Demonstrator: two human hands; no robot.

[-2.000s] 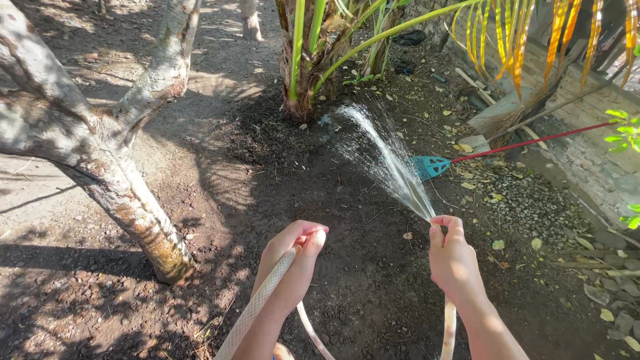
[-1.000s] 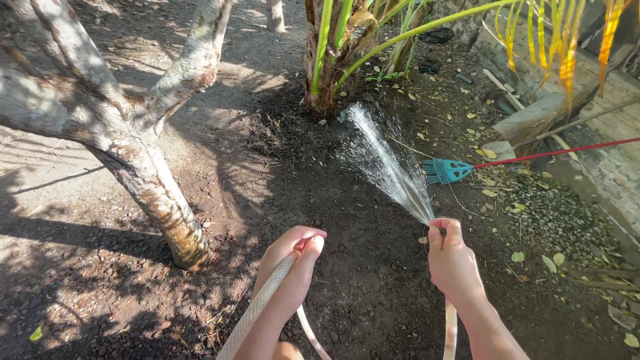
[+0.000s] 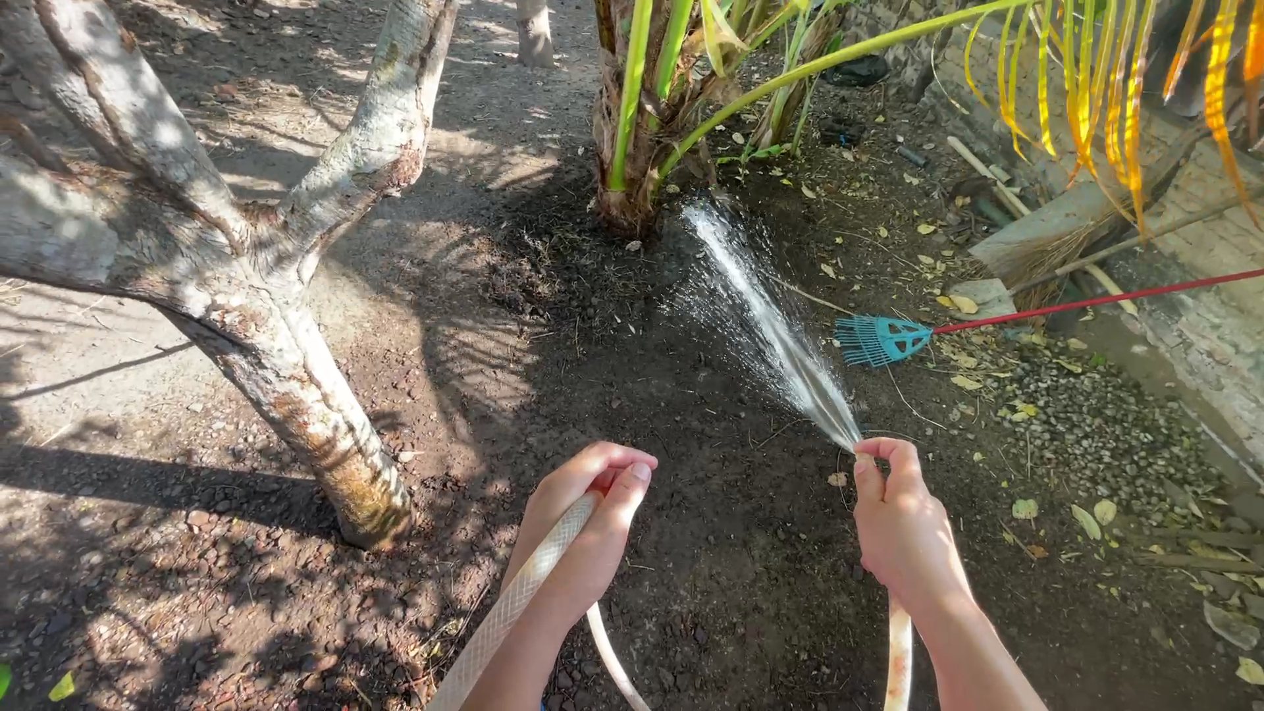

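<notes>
My right hand point(image 3: 904, 528) grips the end of a pale garden hose point(image 3: 899, 657), thumb and fingers pinched at its mouth. A fan of water point(image 3: 775, 316) shoots up and left from there onto the dark soil beside the base of a palm point(image 3: 627, 188). Lower left of centre, my left hand point(image 3: 583, 513) is closed around a thicker-looking length of white braided hose point(image 3: 518, 602), which runs down to the bottom edge. Another thin stretch of hose point(image 3: 612, 657) hangs between my forearms. How the lengths join is out of view.
A forked tree trunk point(image 3: 296, 385) stands at the left. To the right lies a blue plastic leaf rake point(image 3: 884, 339) with a red handle point(image 3: 1096, 304). Beyond it are gravel point(image 3: 1116, 425), a stone wall point(image 3: 1185, 365) and wood pieces point(image 3: 1052, 232). Yellowed palm leaflets point(image 3: 1096, 89) hang at upper right.
The view has shifted somewhat to the left. Both hands keep their hold on the hose, and water keeps spraying near the palm's base.
</notes>
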